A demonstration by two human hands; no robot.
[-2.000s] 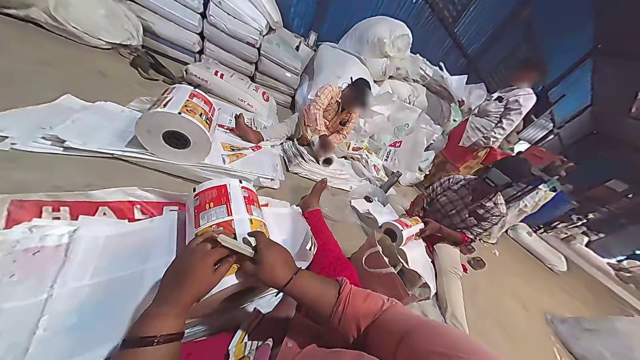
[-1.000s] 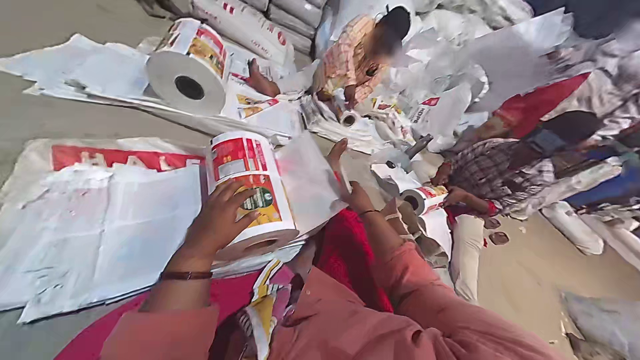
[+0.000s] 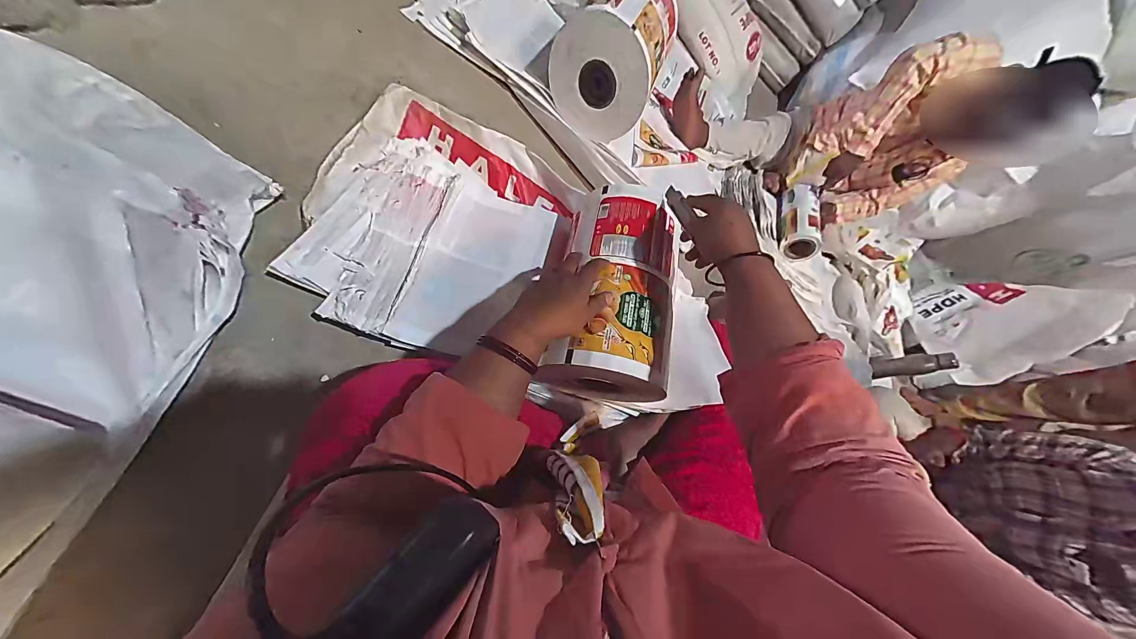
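A roll of printed packaging film point(image 3: 635, 355), red, yellow and white, stands in front of me on white sheets. My left hand point(image 3: 568, 302) rests with spread fingers on its near left side. At the roll's upper right, my right hand point(image 3: 719, 226) has its fingers closed on a small flat grey object point(image 3: 679, 206), whose kind I cannot tell. The roll's far side is hidden. A crumpled strip of yellow and white film point(image 3: 581, 497) lies on my lap.
White sheets point(image 3: 479, 257) lie on a red-printed sack at the left. A larger film roll point(image 3: 590, 115) lies beyond. A white sack point(image 3: 106, 231) is at far left. A co-worker in a checked shirt point(image 3: 896, 106) sits at upper right beside a small roll point(image 3: 803, 213).
My right hand has moved from right of the roll to its upper right edge. The sheet of film spread out beside the roll a second ago no longer shows there. The view has turned left and down.
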